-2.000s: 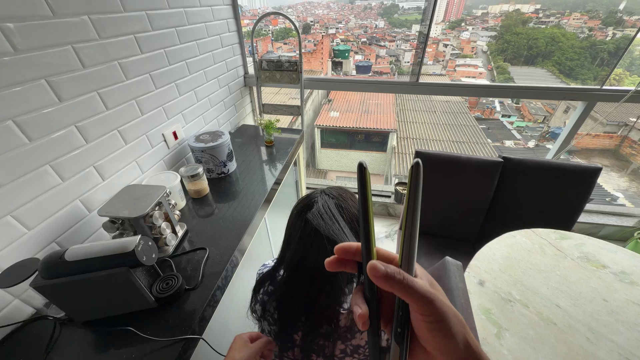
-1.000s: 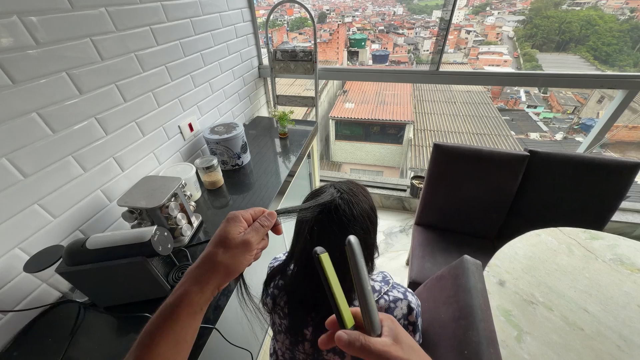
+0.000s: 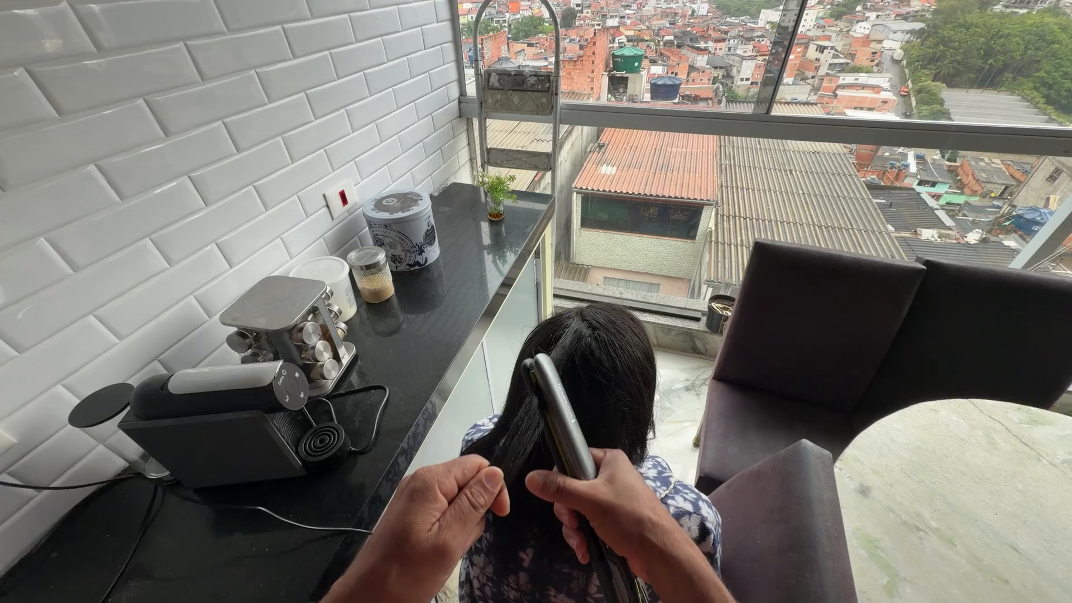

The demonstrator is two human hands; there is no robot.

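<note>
A person with long dark hair and a blue-and-white floral top sits with their back to me. My right hand grips a grey hair straightener, its plates closed together at the left side of the person's head. Hair runs by the plates; how much lies between them cannot be told. Beside it on the left, my left hand is closed with fingertips pinched at the strands below the straightener.
On the left, a black counter holds a capsule coffee machine, a spice rack, jars, a tin and cords. Dark chairs and a round marble table stand right. A folding ladder leans by the window.
The straightener was open and upright, then still open beside the head; now it is closed at the hair. My left hand, which held a strand out to the left, has come down nearer the straightener.
</note>
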